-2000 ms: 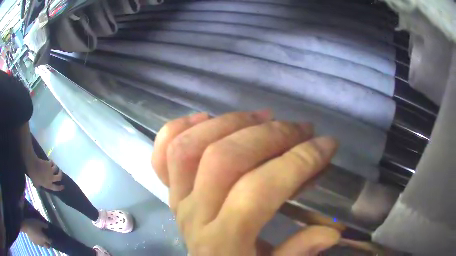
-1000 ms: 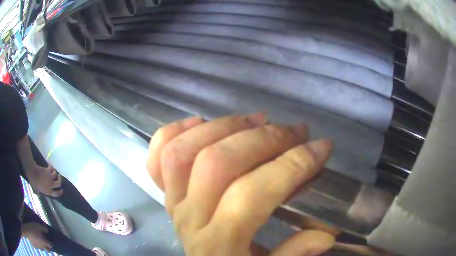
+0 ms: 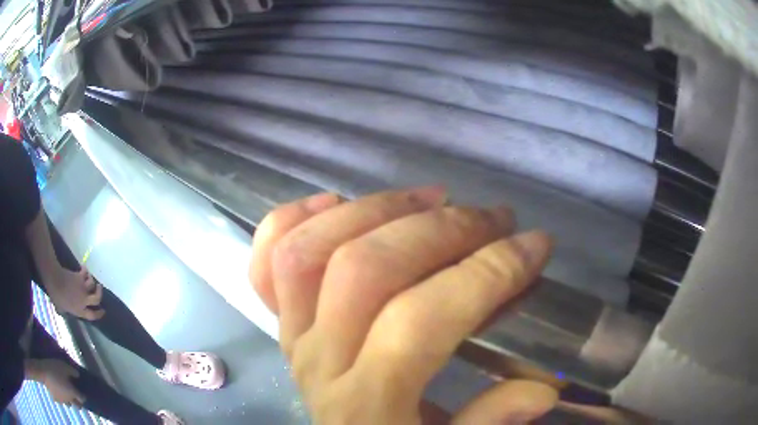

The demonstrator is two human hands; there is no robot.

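Note:
My left hand (image 3: 391, 282) is in the lower middle, seen from the back. Its fingers curl over a thick chrome bar (image 3: 557, 319), with the thumb on the near side. Behind the bar, a blue-grey curtain panel (image 3: 499, 149) lies in long, even folds. Shiny steel tubes (image 3: 677, 220) show at the right end of the folds. Beige-grey cloth (image 3: 711, 324) hangs over the right side and covers the bar's end. My right hand is not in view.
A pale cloth strip (image 3: 183, 224) runs outside the bar. Grey gathered cloth loops (image 3: 125, 62) hang at upper left. At the left stands a person in dark clothes (image 3: 17, 249) with a pink clog (image 3: 195, 369) on the grey floor (image 3: 137, 290).
The view has shifted very slightly. My left hand keeps the same grip on the bar, and the folds look unchanged.

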